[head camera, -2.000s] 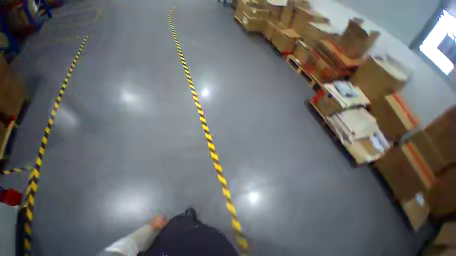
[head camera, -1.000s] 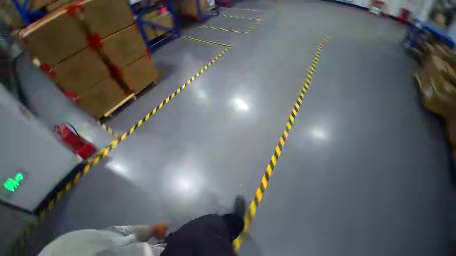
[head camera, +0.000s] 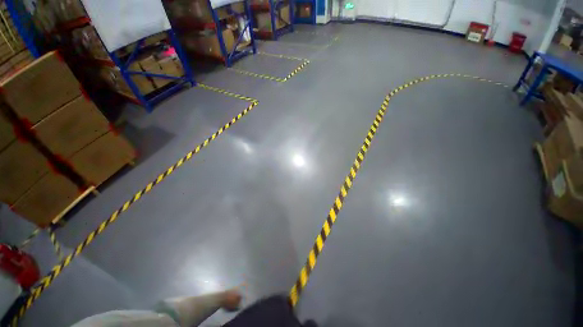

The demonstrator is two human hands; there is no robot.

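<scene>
My left hand [head camera: 231, 299] shows small and blurred at the bottom of the view, at the end of a light sleeve, beside my dark clothing. Whether its fingers are open or closed cannot be told, and no object shows in it. My right hand is not in view. The grey glossy floor [head camera: 307, 211] lies in front of me, with a yellow-black line [head camera: 348, 185] running away and curving right at the far end.
Palletised cartons with red tape bands [head camera: 64, 137] stand at left, with a red object [head camera: 19, 265] below them. Blue racks [head camera: 153, 76] hold cartons behind. At right are a blue table [head camera: 561, 62] and brown cartons [head camera: 567, 169]. Red items stand by the far wall.
The view has swung from the carton row on the right towards the racks and far wall. The stacked cartons have shifted to the left edge. My left hand stays low in view.
</scene>
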